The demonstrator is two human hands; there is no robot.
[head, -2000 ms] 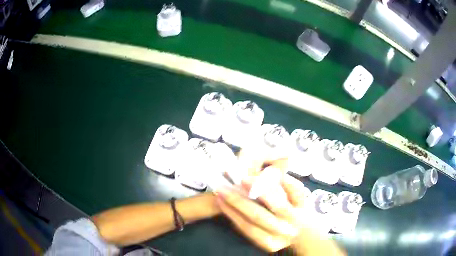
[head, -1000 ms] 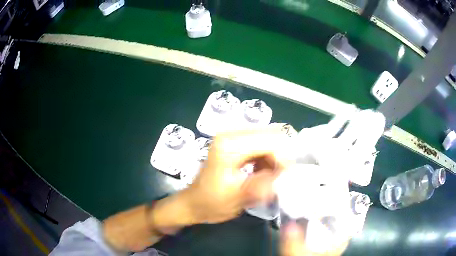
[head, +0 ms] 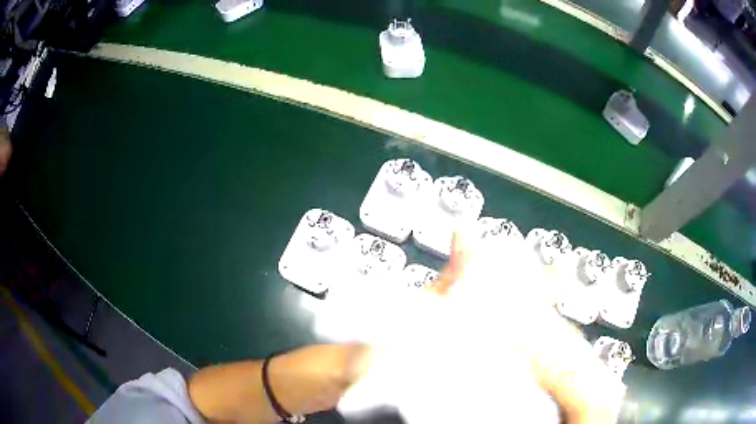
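White plug-in socket adapters (head: 317, 251) stand in close rows on the green bench, round plug bases and metal pins up. A large, glaring white mass (head: 464, 356) lies between my hands over the front rows. It looks like a wiping cloth, perhaps with an adapter, but glare hides its edges. My left hand (head: 450, 269) reaches in from the lower left; only a finger or thumb edge and the wrist with a dark band show clearly. My right hand (head: 576, 373) is at the mass's right side, blurred and washed out. The grip of both hands is hidden.
A clear bottle (head: 698, 333) lies on its side at right. A pale guide rail (head: 414, 126) divides bench from belt. Adapters (head: 402, 51) sit scattered on the green belt (head: 514, 91). A thick grey post (head: 700, 182) rises at right. Part of another person's skin shows at the left edge.
The belt adapters have shifted right in the picture, and the bench rows appear slightly further right too. My hands first worked close together, then spread over the rows; now a larger white glare covers them.
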